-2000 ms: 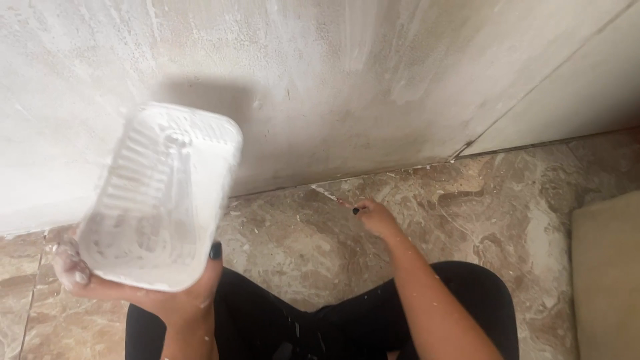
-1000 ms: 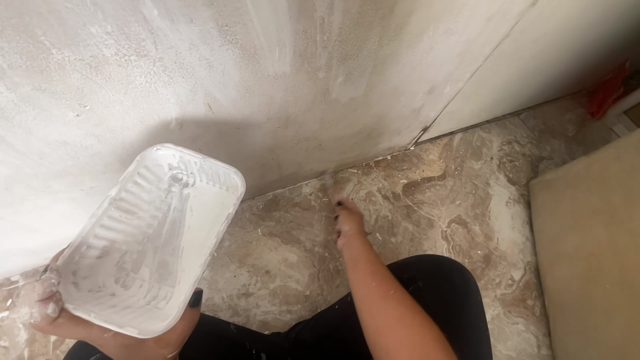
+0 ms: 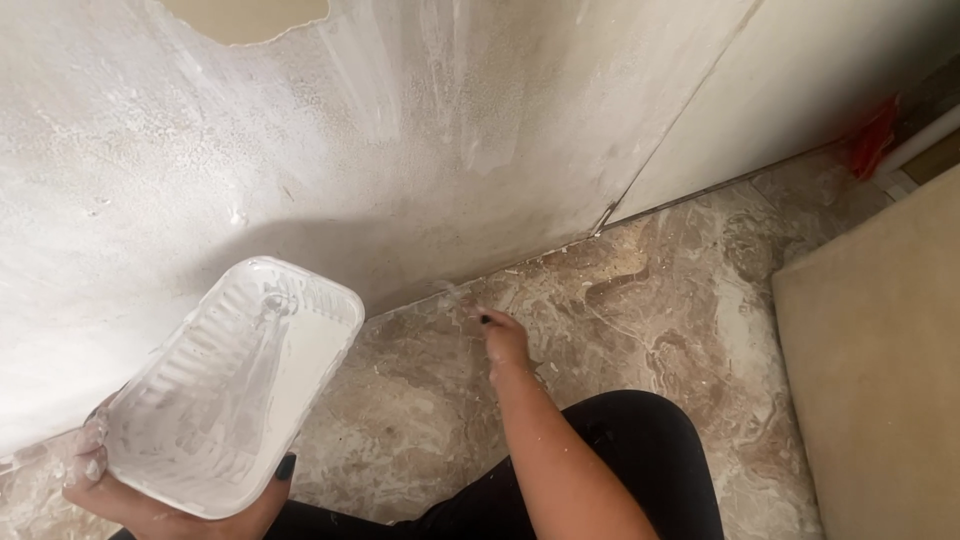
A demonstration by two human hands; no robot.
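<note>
My left hand (image 3: 180, 510) grips the lower end of a white plastic tray (image 3: 225, 390), thumb on its right rim and paint-smeared fingers on its left side. White paint coats the tray's ribbed inside. Low by the foot of the wall, my right hand (image 3: 506, 341) is closed around something thin and blurred that points toward the wall's bottom edge; it looks like a small brush, but its kind cannot be made out. The wall (image 3: 450, 172) carries uneven white paint streaks.
Brown marbled floor (image 3: 645, 322) with small white flecks runs along the wall. A beige block-like piece (image 3: 877, 352) stands at the right. Behind it are a red plastic bag (image 3: 874, 139) and a white pipe (image 3: 922, 137). My black-clad knee (image 3: 637, 442) is below.
The thin tool in my right hand shows more plainly two seconds ago, resting at the wall's foot. My left hand keeps hold of the tray throughout. The view has shifted.
</note>
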